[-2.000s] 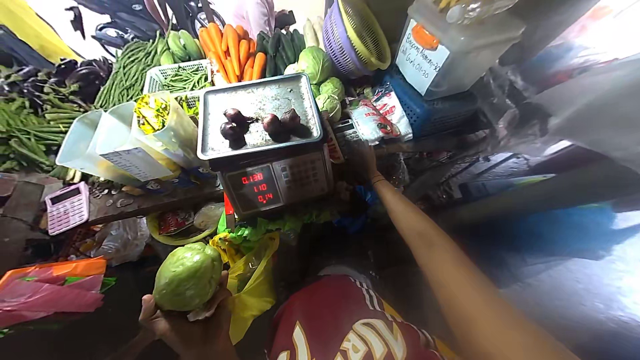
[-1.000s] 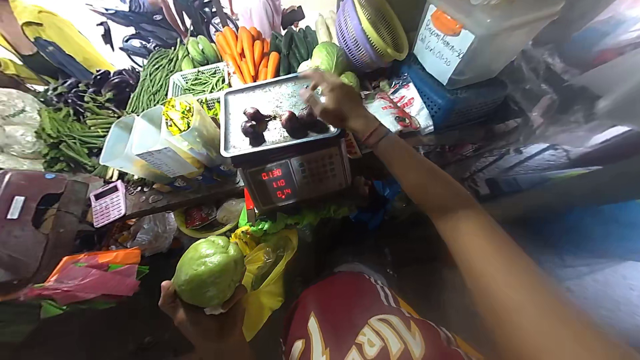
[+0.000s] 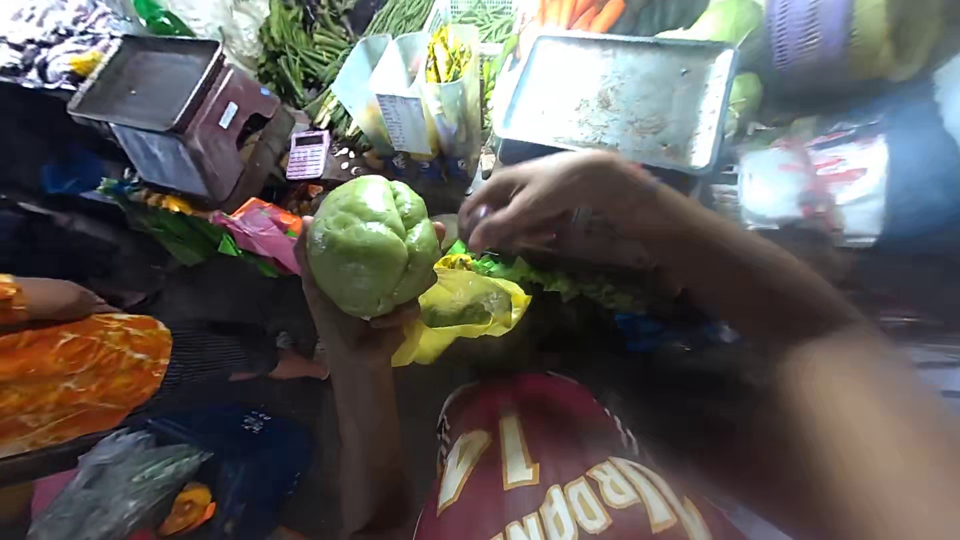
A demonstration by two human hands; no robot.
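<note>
A pale green chayote [image 3: 371,244] rests in my left hand [image 3: 356,319], whose fingers wrap its underside. A yellow plastic bag [image 3: 476,304] hangs just right of it, also by that hand, with something green inside. My right hand [image 3: 540,199] is in front of the weighing scale, its fingers curled around a dark purple-red onion [image 3: 474,217], mostly hidden by the fingers. Behind it, the scale's metal tray [image 3: 615,97] shows bare metal. The scale's display is covered by my hand and arm.
Clear plastic containers [image 3: 405,97] stand left of the scale, near a pink calculator [image 3: 308,155] and a second scale [image 3: 150,82]. Carrots [image 3: 581,13], green beans and cabbages lie behind. White-and-red plastic packs [image 3: 817,187] are at right. Another person's arm [image 3: 60,298] shows at far left.
The dark onions on the scale tray are gone from it. My right hand has moved off the tray to its near left side, holding an onion. The view has swung left.
</note>
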